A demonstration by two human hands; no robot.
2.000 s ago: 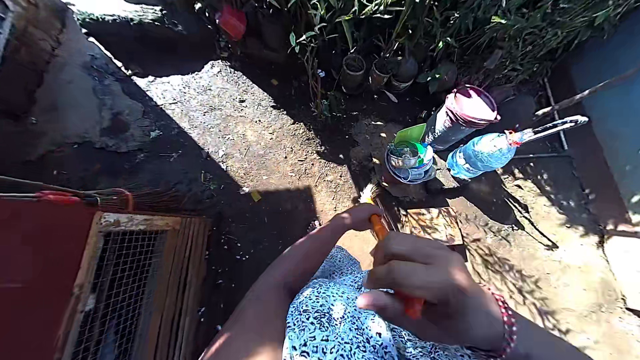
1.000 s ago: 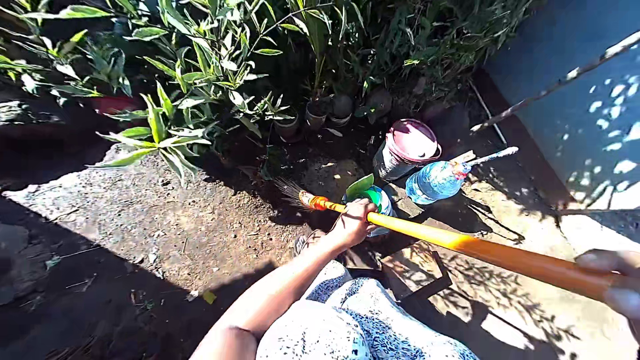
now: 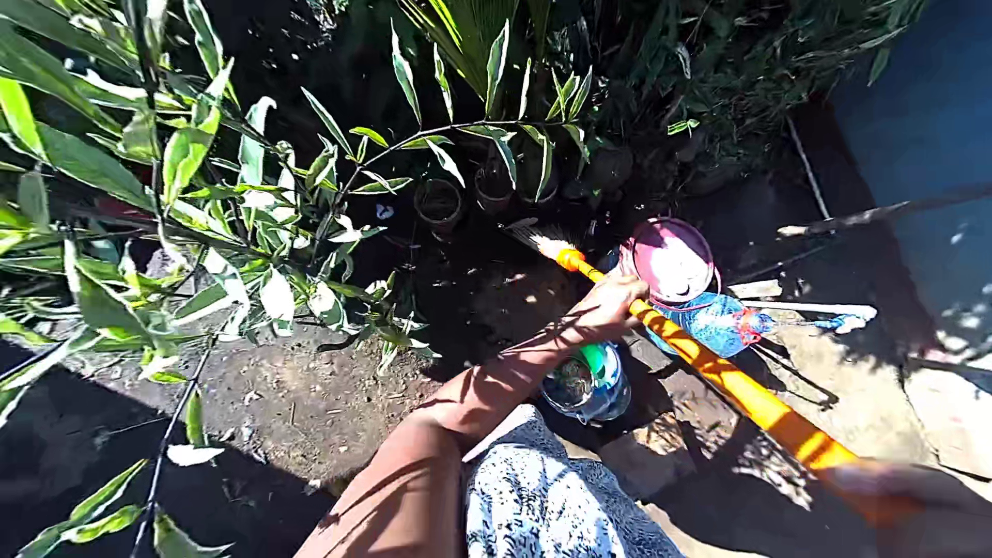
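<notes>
A broom [image 3: 709, 368] with an orange handle runs from the centre to the lower right. Its bristle head [image 3: 542, 239] is over dark, shaded ground near the potted plants. My left hand [image 3: 612, 301] grips the handle just behind the orange binding. At the lower right edge my right hand [image 3: 891, 484], blurred, is closed around the handle's far end. Below my left hand stands a bucket [image 3: 593, 384] with something green in it. Beside the handle are a pink-rimmed bucket [image 3: 673, 260] and a large blue plastic water bottle [image 3: 709, 324].
Leafy branches [image 3: 256, 232] hang over the left side. Small plant pots [image 3: 439, 203] line the back. A stick [image 3: 876, 215] juts out by the blue wall [image 3: 922, 132] at right. Pale wood pieces [image 3: 756, 289] lie behind the bottle. Stone slabs [image 3: 953, 415] are at right.
Two seconds ago both hands were close together on the handle; they are now far apart along it. The bristle head has moved toward the pots. The view has shifted toward the plants.
</notes>
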